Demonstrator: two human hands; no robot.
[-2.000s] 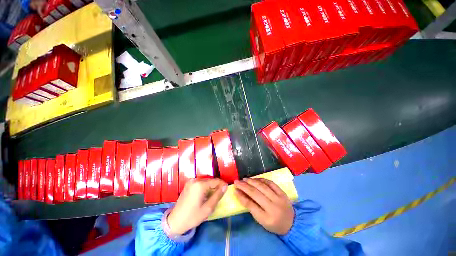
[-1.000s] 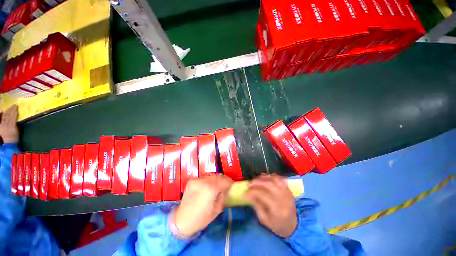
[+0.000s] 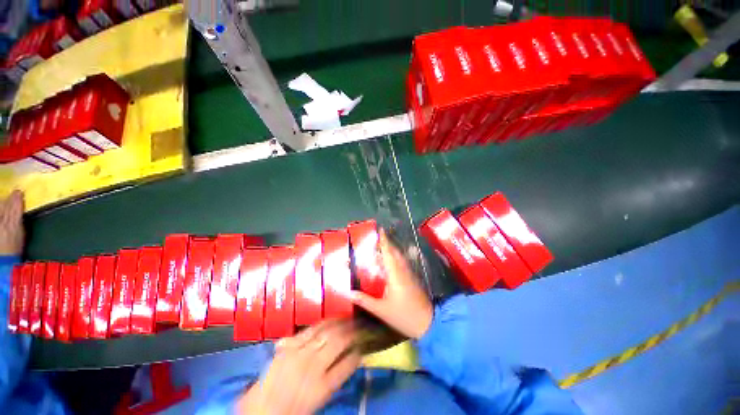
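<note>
A long overlapping row of slim red retail boxes (image 3: pixel 197 282) lies on the dark-green worktop in front of me. My right hand (image 3: pixel 399 290) is at the right end of the row, with its fingers and thumb around the last red box (image 3: pixel 367 258). My left hand (image 3: pixel 312 361) is blurred, low at the row's near edge, over the pale-yellow sticker sheet (image 3: pixel 391 357). The sheet is mostly hidden at my waist, and whether the left hand pinches it cannot be told. Three slanted handled boxes (image 3: pixel 487 241) lie to the right.
A neat block of stacked boxes (image 3: pixel 527 81) stands by the metal rail (image 3: pixel 235 156). A grey upright (image 3: pixel 251 81) rises from the rail. White paper scraps (image 3: pixel 324 104) lie on the central belt. A yellow board (image 3: pixel 154 97) holds boxes at upper left. Another person's hand (image 3: pixel 11 223) is at far left.
My right hand has moved up from the yellow sheet to the row's last box. My left hand has moved lower. The sheet has dropped and is now mostly covered.
</note>
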